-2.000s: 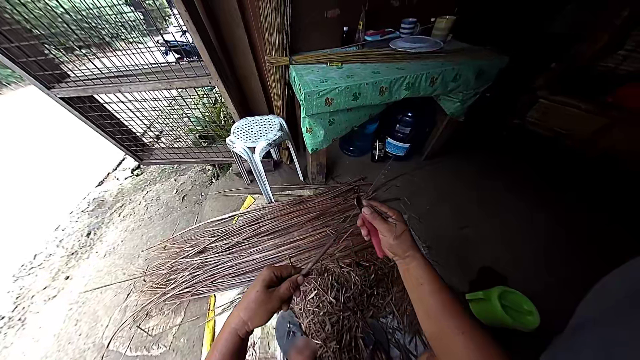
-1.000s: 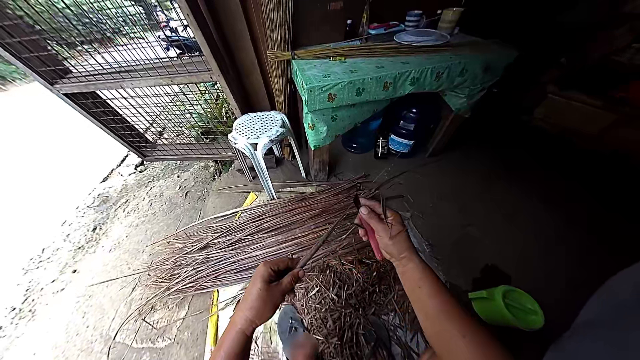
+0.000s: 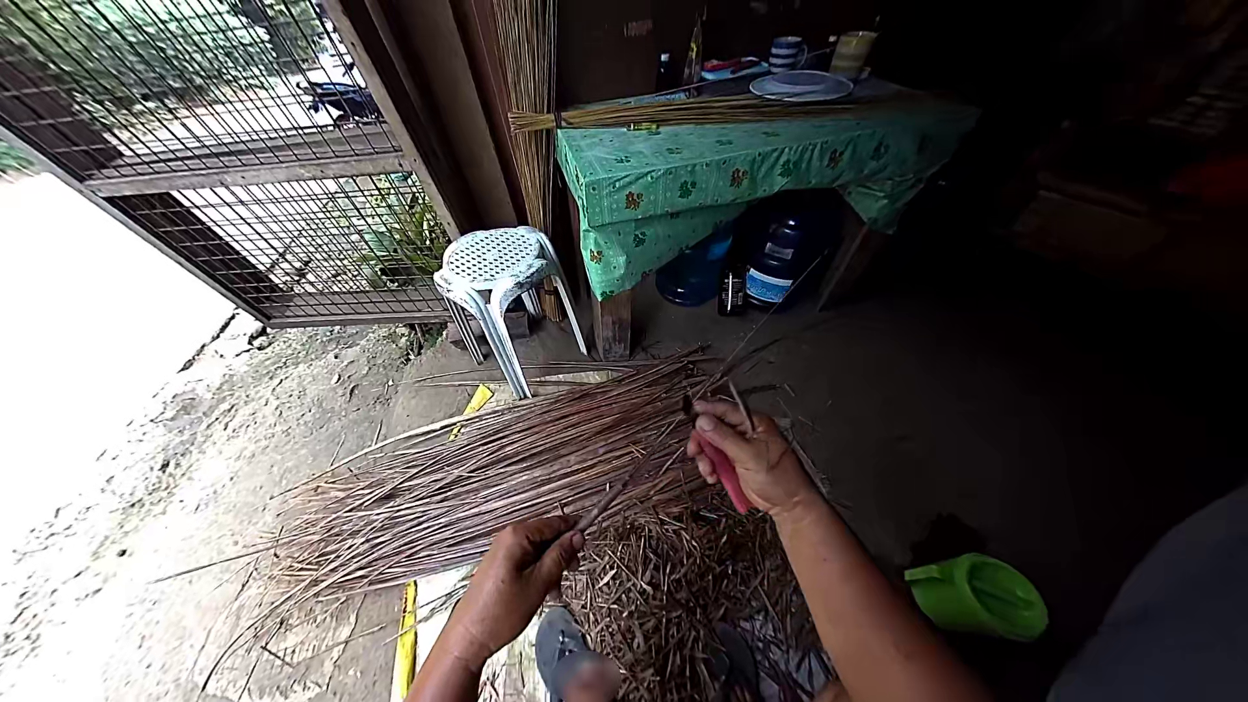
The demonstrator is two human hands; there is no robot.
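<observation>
My left hand [image 3: 531,570] is closed on the lower end of a thin brown stalk [image 3: 606,502], which slants up and right toward my other hand. My right hand [image 3: 746,453] grips a small tool with a red handle [image 3: 723,475]; its dark head by the fingertips is too small to identify. A short piece of stalk stands up between those fingers. Behind both hands, a wide bundle of long dry reddish-brown stalks [image 3: 468,478] lies across the ground. Below and between my hands is a heap of short cut pieces [image 3: 673,595].
A white plastic stool [image 3: 497,258] stands beyond the bundle, left of a table with a green patterned cloth [image 3: 682,175]. Blue water jugs [image 3: 775,258] are under the table. A green plastic container [image 3: 980,595] lies at right. A sandalled foot [image 3: 565,653] is beside the heap.
Both hands keep nearly the same places, the left on a stalk and the right on the red-handled tool. The stalk between them lies at a slightly different slant.
</observation>
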